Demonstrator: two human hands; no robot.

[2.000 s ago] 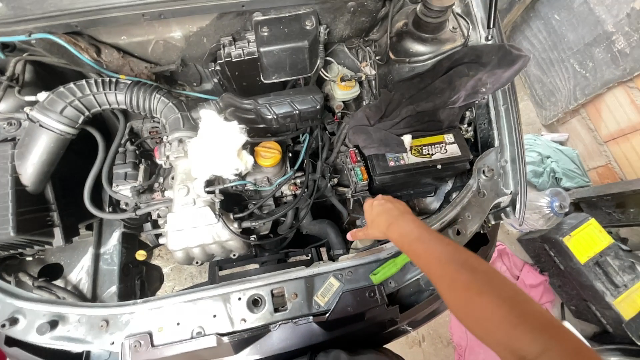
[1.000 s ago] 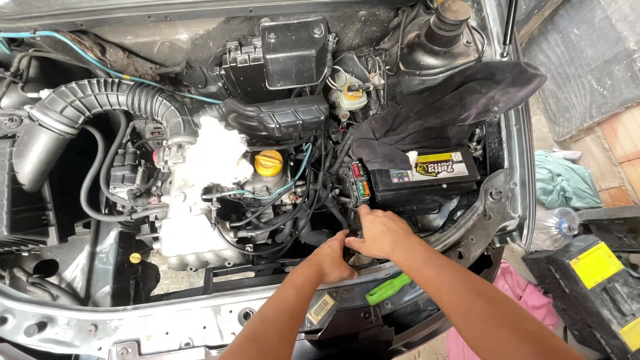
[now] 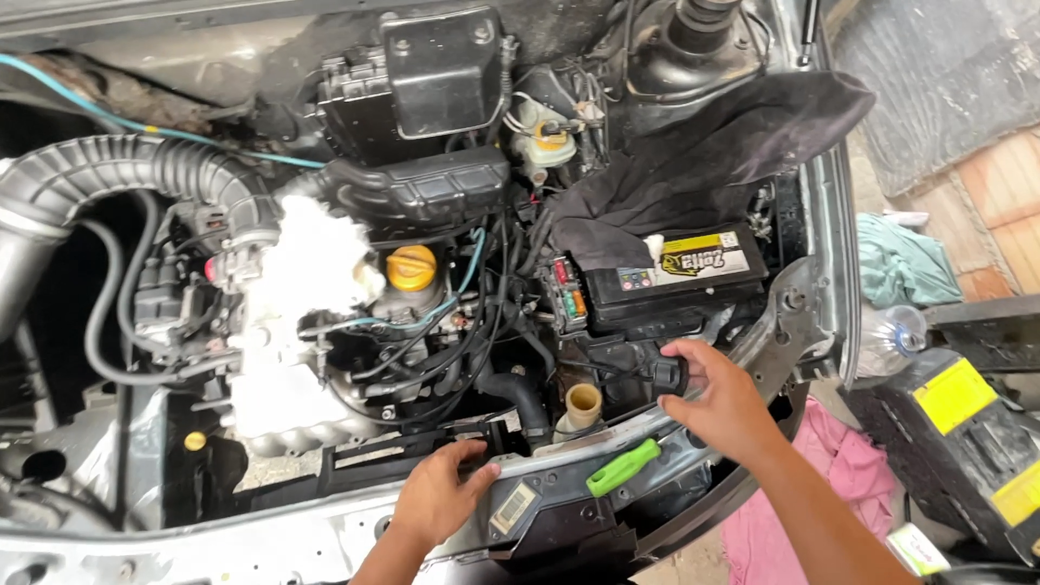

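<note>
In the head view, my right hand (image 3: 719,398) holds a round black cap (image 3: 668,375) between thumb and fingers, just in front of the car battery (image 3: 674,288). To its left the beige neck of a reservoir (image 3: 582,400) stands uncovered. My left hand (image 3: 445,491) rests at the front crossmember (image 3: 325,516) with nothing visible in it; its fingertips partly pass behind the edge. A green-handled tool (image 3: 624,467) lies on the crossmember between my hands. A fuse box (image 3: 569,296) with coloured fuses sits beside the battery.
A dark cloth (image 3: 699,171) drapes over the battery's back. The engine has a yellow oil filler cap (image 3: 411,267) and a white cloth (image 3: 325,256) on it. Outside the fender are a pink cloth (image 3: 845,479), a plastic bottle (image 3: 890,333) and a black case with yellow labels (image 3: 942,439).
My hands were close together near the fuse box and are now apart. The right has moved right with the black cap, and the reservoir neck has come into sight. The view is nearer.
</note>
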